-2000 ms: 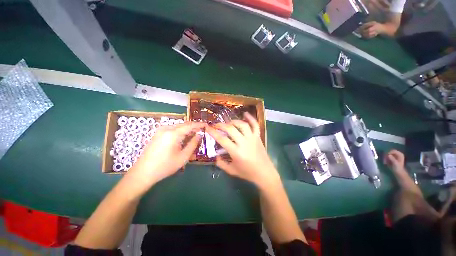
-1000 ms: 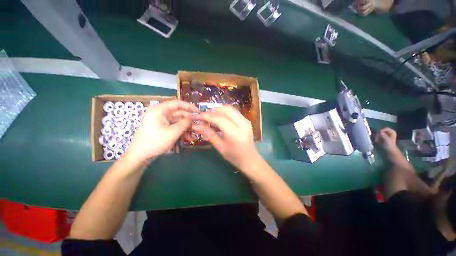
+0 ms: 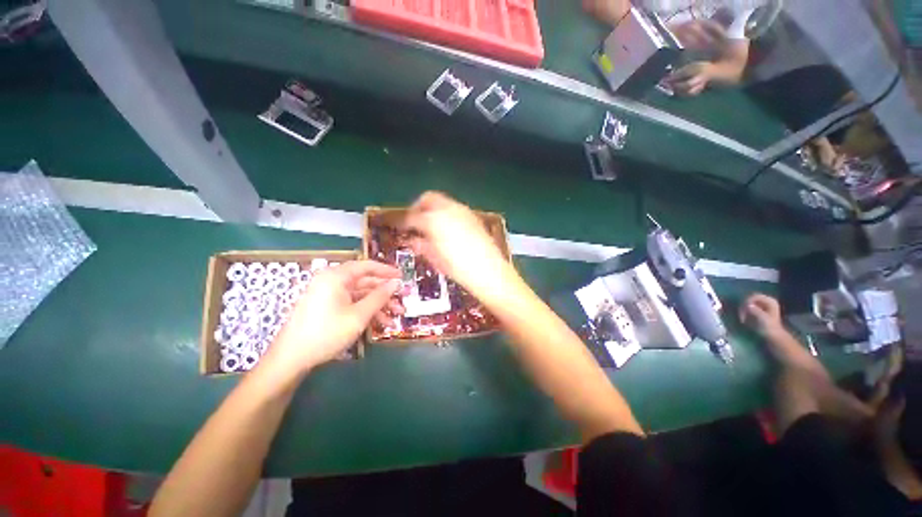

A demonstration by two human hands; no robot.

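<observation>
My left hand (image 3: 349,303) holds a small part between thumb and fingers at the left side of the larger cardboard box (image 3: 492,224). A white housing frame (image 3: 437,303) shows beside my left fingertips, over the box. My right hand (image 3: 440,227) is at the box's far edge, blurred, with curled fingers; whether it holds anything cannot be told. The larger box holds shiny orange-brown parts (image 3: 460,321). The smaller cardboard box (image 3: 212,313) on its left is filled with white ring parts (image 3: 265,293).
The electric screwdriver (image 3: 689,293) rests on the pale boxy machine (image 3: 647,303) at right. Frames (image 3: 448,91) lie across the bench. A red compartment tray (image 3: 455,22) is at the top, bubble wrap (image 3: 38,247) at left. Another person's hand (image 3: 760,313) is at right; more hands show at top right.
My right hand has moved away from my left, toward the box's far edge. My left hand stays over the boxes. The view has shifted, bringing the red tray back into sight.
</observation>
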